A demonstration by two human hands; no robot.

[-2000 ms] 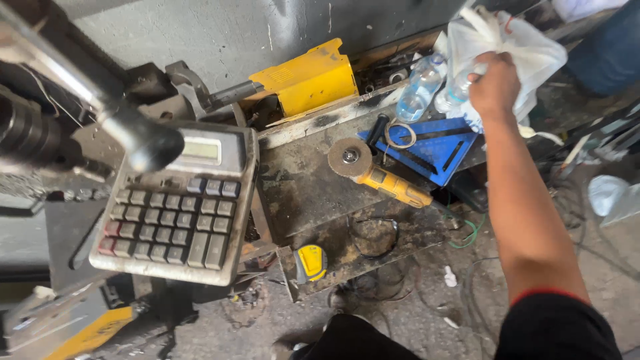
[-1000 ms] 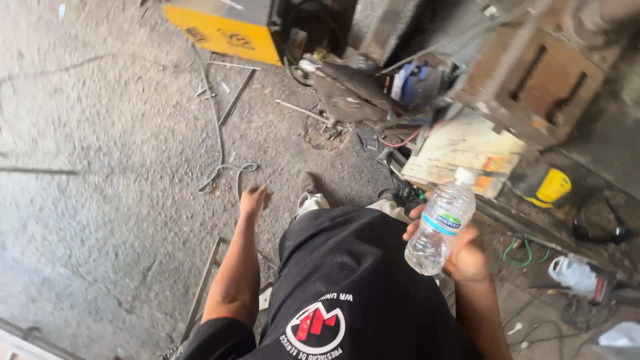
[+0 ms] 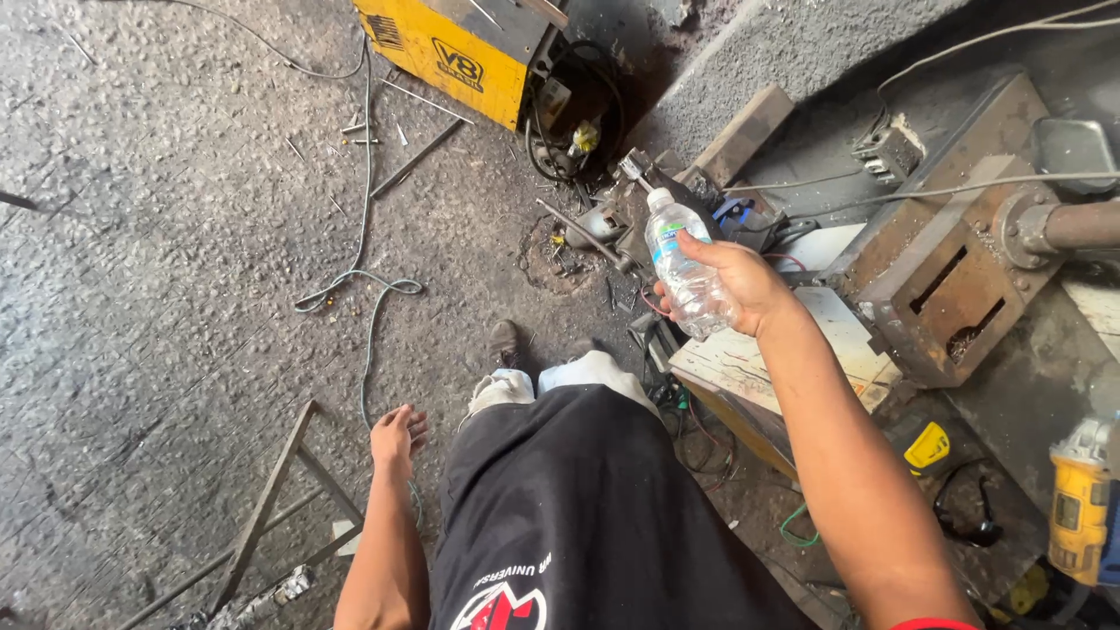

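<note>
A clear plastic water bottle [image 3: 691, 271] with a white cap and a blue and green label is gripped in my right hand [image 3: 735, 280], right of centre. It is held tilted above the floor, its cap pointing up the frame. My left hand [image 3: 399, 437] hangs at the lower left with its fingers loosely curled, holding nothing. Near that hand a thin grey cable [image 3: 372, 350] runs over the floor. The bottle's base reaches towards a whitish, stained board [image 3: 770, 350]. How full the bottle is cannot be told.
A yellow welding machine [image 3: 455, 66] stands at the top. The rusty drill press base [image 3: 945, 306] is at right, near a yellow tape measure [image 3: 927, 446], dark glasses [image 3: 971, 516] and a yellow angle grinder [image 3: 1081, 507]. A metal frame [image 3: 271, 516] lies lower left.
Two seconds ago my right hand was at a plastic bag beside bottles on the bench; a second ago it held a bottle close to my body. Now it holds the bottle farther out. The view has swung widely.
</note>
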